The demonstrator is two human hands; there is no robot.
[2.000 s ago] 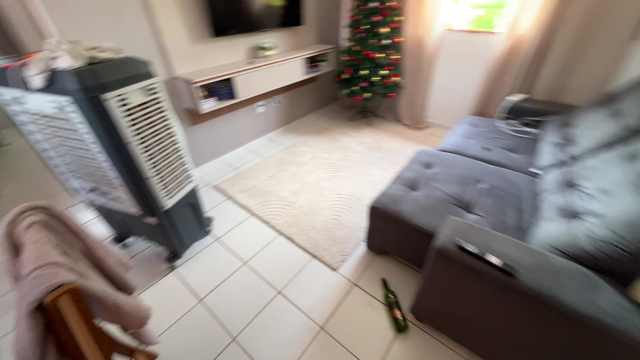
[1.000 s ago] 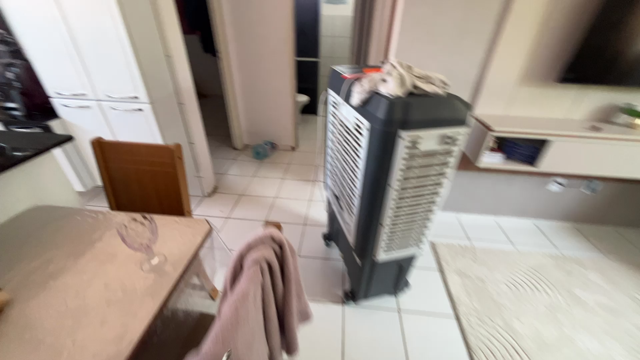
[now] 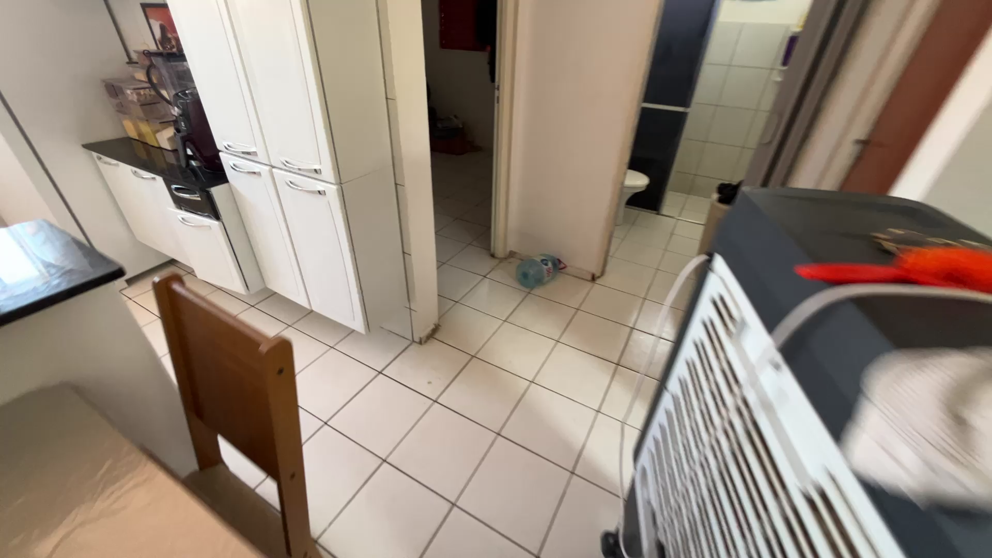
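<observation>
Neither my left hand nor my right hand shows in the head view. Close on the right stands a dark grey and white air cooler (image 3: 775, 240), with a red-orange object (image 3: 930, 266) and a blurred pale cloth (image 3: 922, 434) on top. Its pale cord hangs down the side. A large clear plastic water bottle (image 3: 536, 271) lies on the tiled floor by the wall between two doorways. At the lower left, a wooden chair (image 3: 232, 372) stands beside a brown table (image 3: 101, 480).
Tall white cabinets (image 3: 310, 232) stand left of the dark doorway. A black countertop (image 3: 54, 263) juts in at the left edge. Beyond the right doorway a toilet (image 3: 633, 183) is visible. White floor tiles (image 3: 465, 395) run between chair and cooler.
The view has swung left from the living room and moved nearer the cooler and doorways. The sofa, Christmas tree, rug and the glass on the table are out of view.
</observation>
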